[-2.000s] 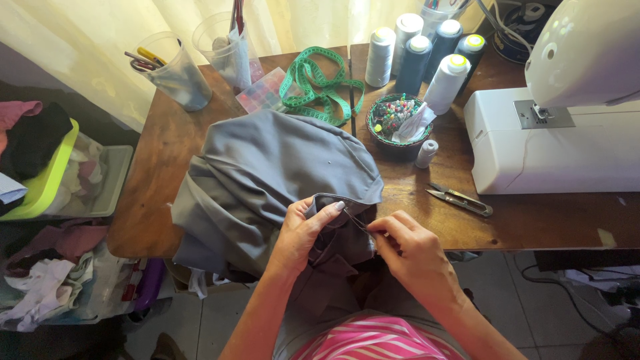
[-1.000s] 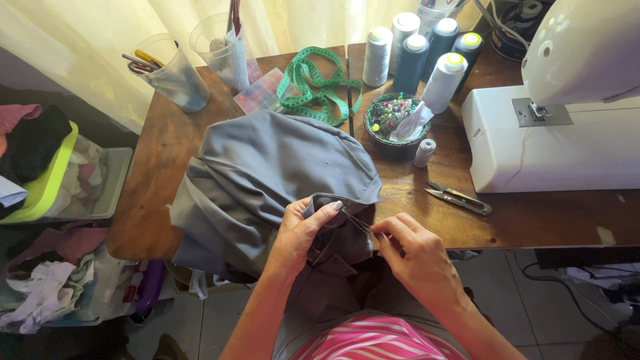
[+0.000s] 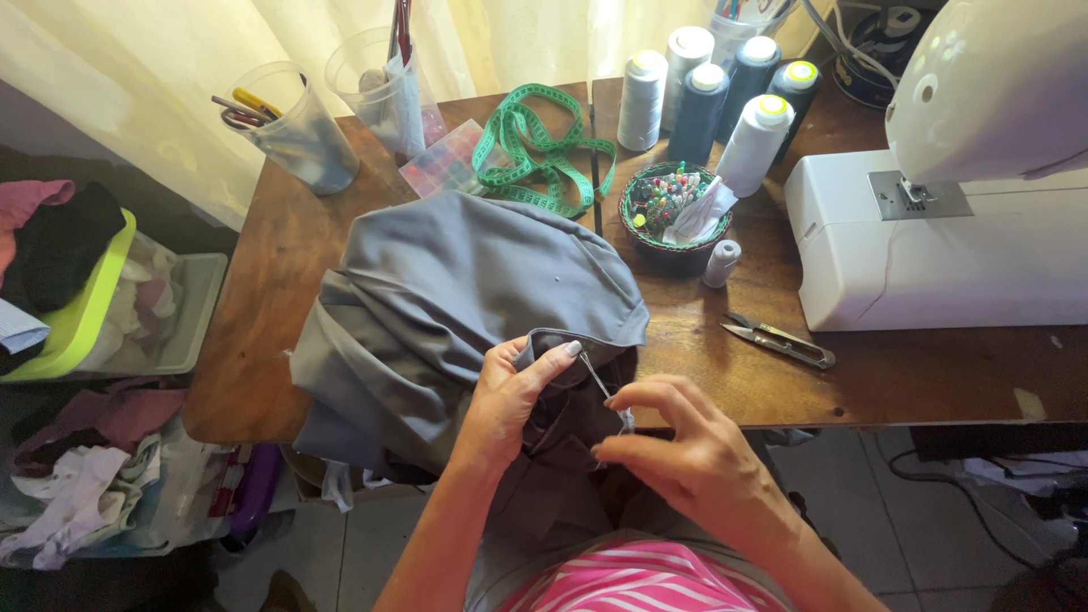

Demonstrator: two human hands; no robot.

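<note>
Grey fabric (image 3: pixel 476 263) lies bunched over the table's front edge. My left hand (image 3: pixel 514 391) pinches its folded edge between thumb and fingers, the thumb on top. A light thread (image 3: pixel 597 374) runs from the cloth beside that thumb toward my right hand (image 3: pixel 680 442). The right thumb and index finger are spread apart around the lower thread; whether the other fingers hold any of it cannot be told. No needle can be made out. To the right lie thread snips (image 3: pixel 780 342), with a small thread spool (image 3: pixel 722 263) above them and a basket of pins (image 3: pixel 671 208) beyond.
A white sewing machine (image 3: pixel 935 263) stands at the right. Several thread cones (image 3: pixel 697 110) are behind the pin basket. A green measuring tape (image 3: pixel 544 161), a plastic compartment box (image 3: pixel 446 161) and a clear cup of tools (image 3: pixel 310 144) sit toward the back. Clothes bins (image 3: pixel 191 314) stand at the left.
The right thumb and index finger, close together near the cloth a second ago, are now spread apart. The left hand keeps its grip on the grey fabric.
</note>
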